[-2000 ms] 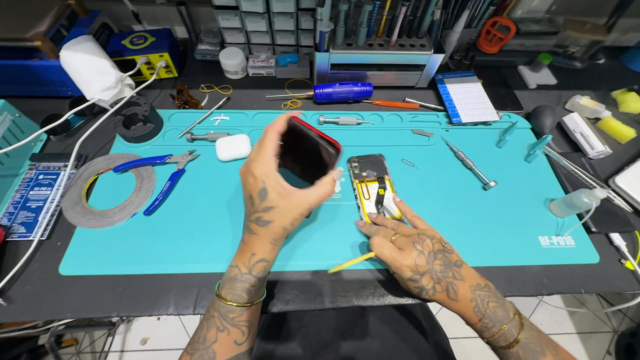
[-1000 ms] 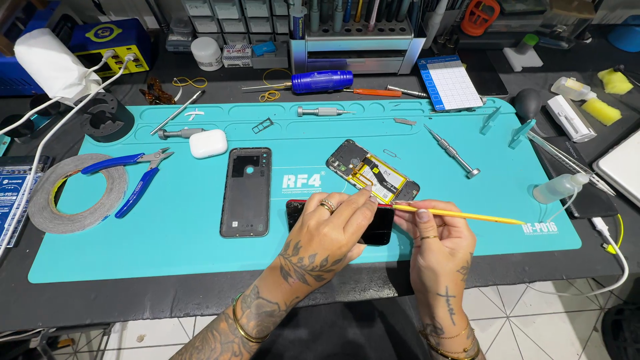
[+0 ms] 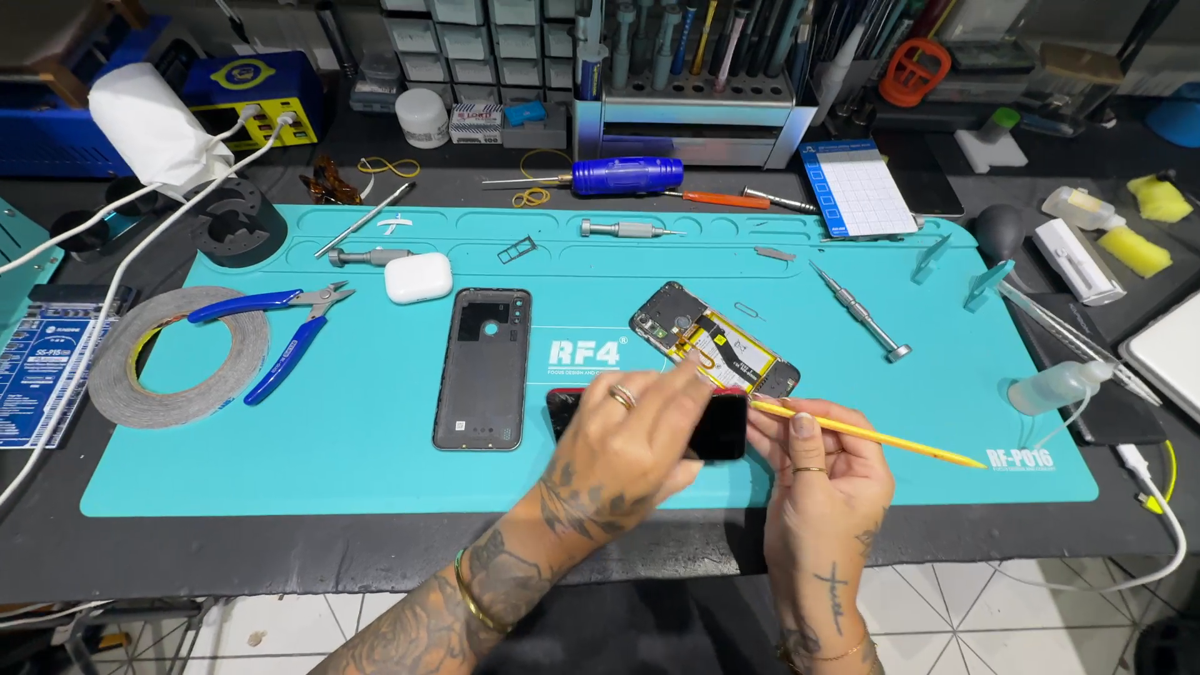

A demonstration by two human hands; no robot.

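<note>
My left hand (image 3: 633, 431) lies over a black phone with a red edge (image 3: 720, 427), its fingers near the phone's top edge; whether they grip it is hard to tell. In my right hand (image 3: 830, 469) is a yellow spudger stick (image 3: 881, 436), its tip at the red-edged phone's right corner. Just beyond the hands rests an opened phone body (image 3: 677, 314) with its battery and flex cable showing, tilted on the teal repair mat (image 3: 281, 469). A dark phone back cover (image 3: 480, 394) lies left of my left hand.
Blue-handled cutters (image 3: 289, 361) overlap a roll of grey tape (image 3: 117, 375) at left. A white earbud case (image 3: 418, 278) sits near them. To the right are a precision screwdriver (image 3: 858, 309) and a clear bottle (image 3: 1055, 389). A blue screwdriver (image 3: 628, 176) and a tool rack (image 3: 694, 117) stand behind.
Since two seconds ago, the back cover has come to lie flat on the mat and the opened phone body has turned. The yellow stick, earlier on the mat, is now in my right hand.
</note>
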